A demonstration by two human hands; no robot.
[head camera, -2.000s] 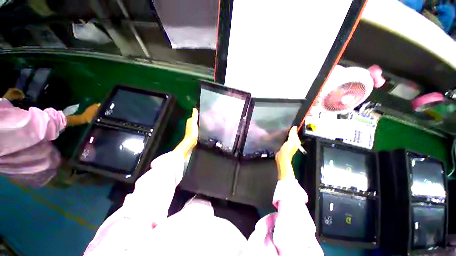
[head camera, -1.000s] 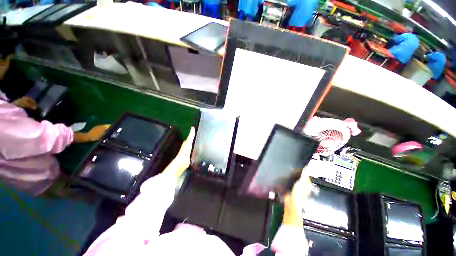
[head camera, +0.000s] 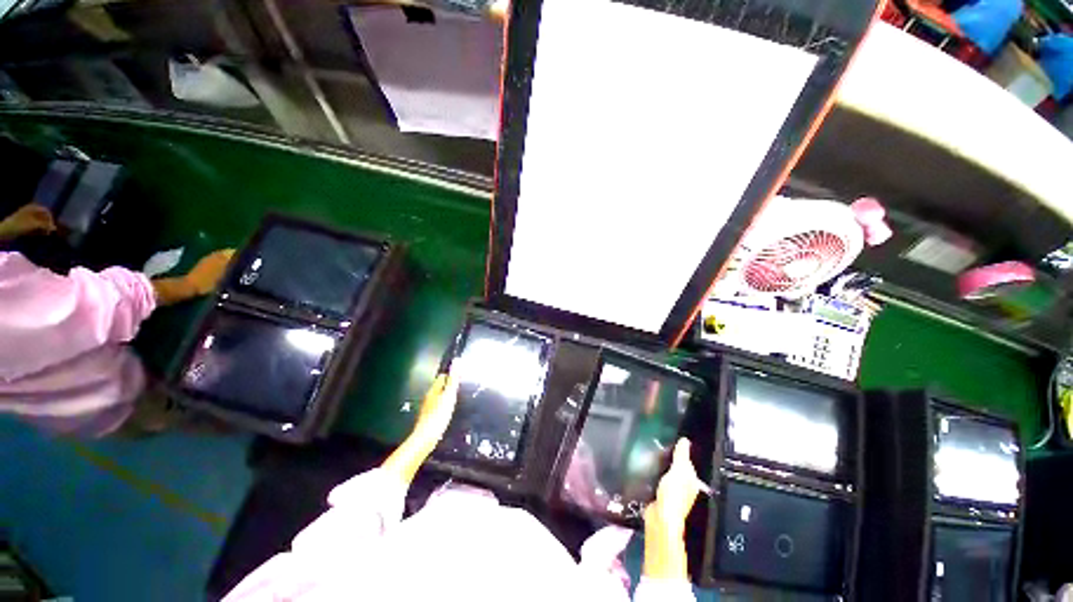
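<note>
Two glossy black screen modules are at a black foam tray (head camera: 551, 406) in front of me. The left module (head camera: 500, 394) lies in the tray with a bright reflection. My left hand (head camera: 438, 414) is at its left edge; I cannot tell if it grips it. The right module (head camera: 630, 435) is slightly tilted over the right part of the tray. My right hand (head camera: 674, 482) holds its right edge, with a thin pale stick between the fingers.
A bright light panel (head camera: 647, 165) stands behind the tray. Trays with screen pairs lie left (head camera: 324, 323) and right (head camera: 850, 470), another farther right (head camera: 924, 470). A fan (head camera: 800, 253) and calculator (head camera: 824, 341) are behind right. Another person's hand (head camera: 202, 276) is at the left tray.
Both modules have come down from in front of the light panel to the tray, and my hands have lowered with them. The camera view has tilted down since one second ago.
</note>
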